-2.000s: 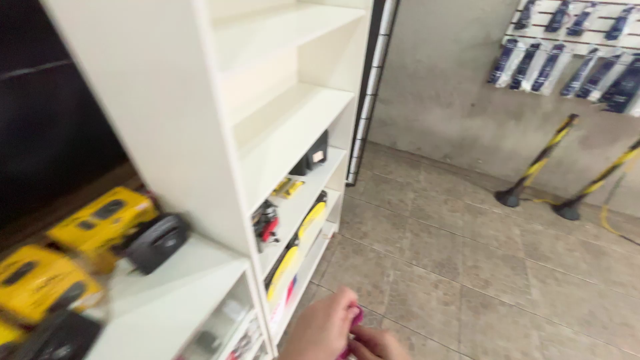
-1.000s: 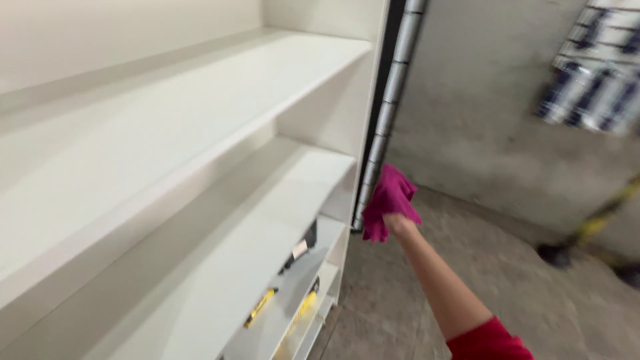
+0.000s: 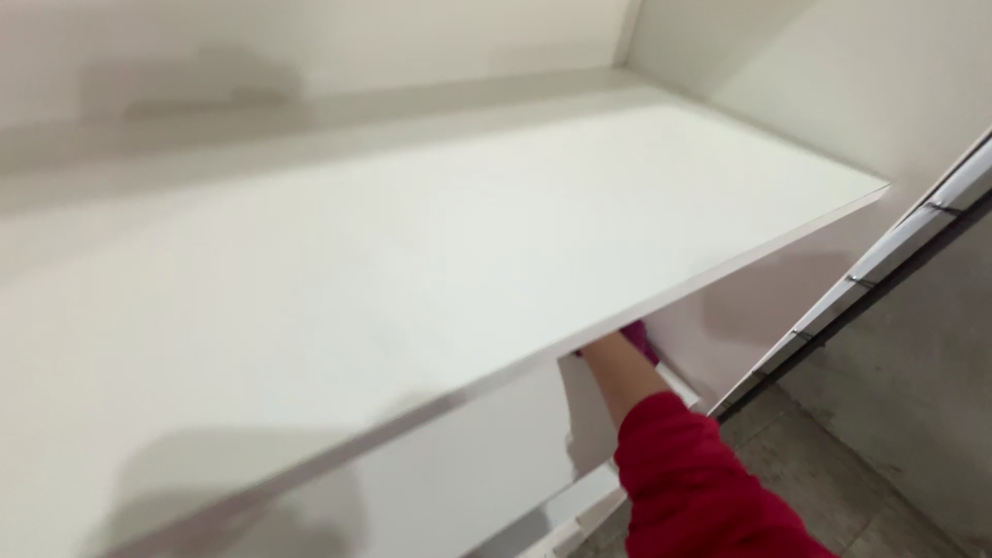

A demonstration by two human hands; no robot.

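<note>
My right forearm, in a red sleeve, reaches in under the front edge of a white shelf board point(image 3: 465, 248). The hand itself is mostly hidden by that board. Beside the wrist a magenta cloth point(image 3: 640, 341) shows, close to the inner side panel and over the lower white shelf point(image 3: 465, 457); the fingers' hold on it is out of sight. My left hand does not appear.
A white side panel point(image 3: 821, 85) closes the unit on the right. Next to it runs a black-and-white metal upright point(image 3: 852, 283). Beyond lie a grey wall point(image 3: 907, 372) and floor tiles point(image 3: 806, 465). More shelf edges show below.
Two seconds ago both hands were together at the cloth; one second ago the right hand held it out beside the unit. Now that arm reaches between two shelves. The view has moved close to the shelving.
</note>
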